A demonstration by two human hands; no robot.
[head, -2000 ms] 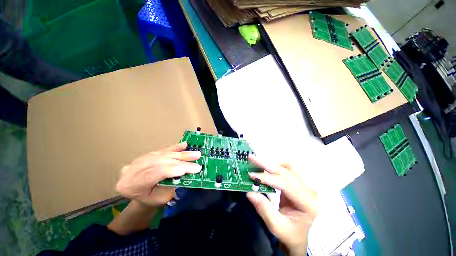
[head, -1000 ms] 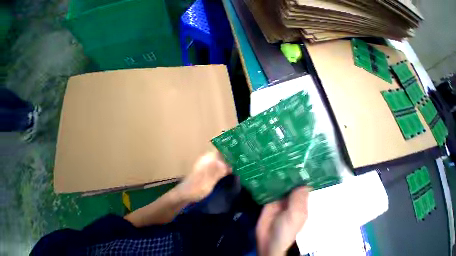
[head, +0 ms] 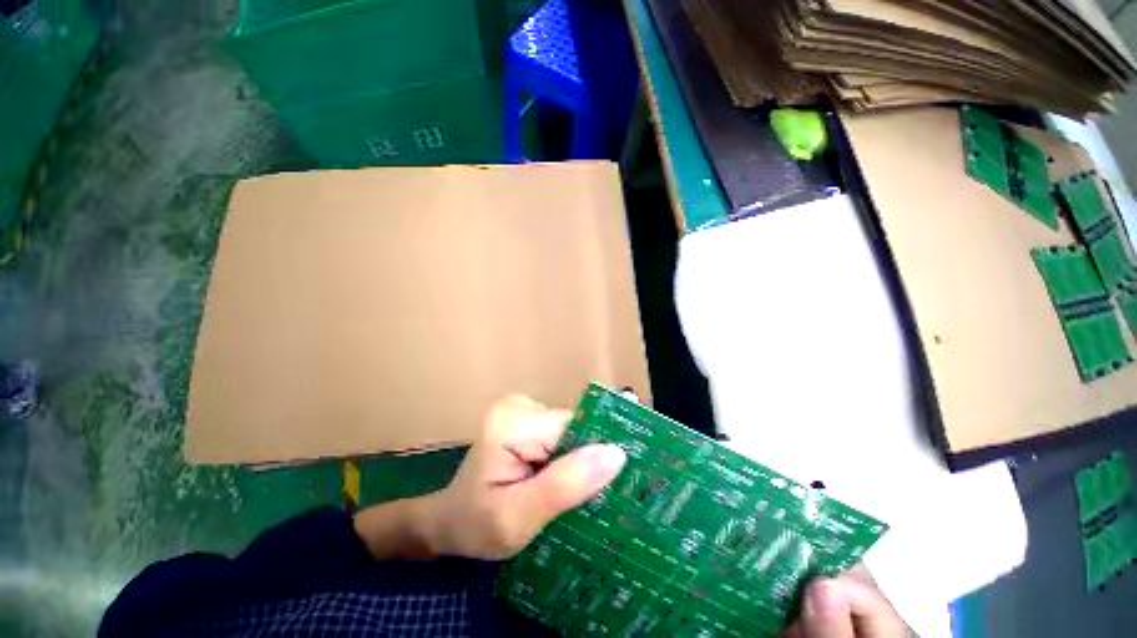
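A green circuit board panel (head: 680, 530) is held tilted in front of me, its flatter face with white print and small pads towards me. My left hand (head: 511, 486) grips its left edge, with the thumb on top. My right hand (head: 848, 607) grips its lower right corner and is cut off by the bottom edge. A few dark bumps show past the panel's far edge. A bare tan cardboard sheet (head: 412, 312) lies low at left, beyond my left hand. A white pad (head: 798, 324) lies on the bench behind the panel.
Several green panels (head: 1082, 312) lie on a tan sheet (head: 923, 249) at right, one (head: 1105, 517) on dark matting. A brown cardboard pile (head: 948, 50) and a yellow-green lump (head: 798, 132) are at the bench's far end. A blue stool (head: 549, 62) and green bin (head: 374, 75) stand beyond the low sheet.
The panel has been turned over from its component side to its flatter face, then rotated and lowered. My left thumb now lies on top of it. The view has shifted left.
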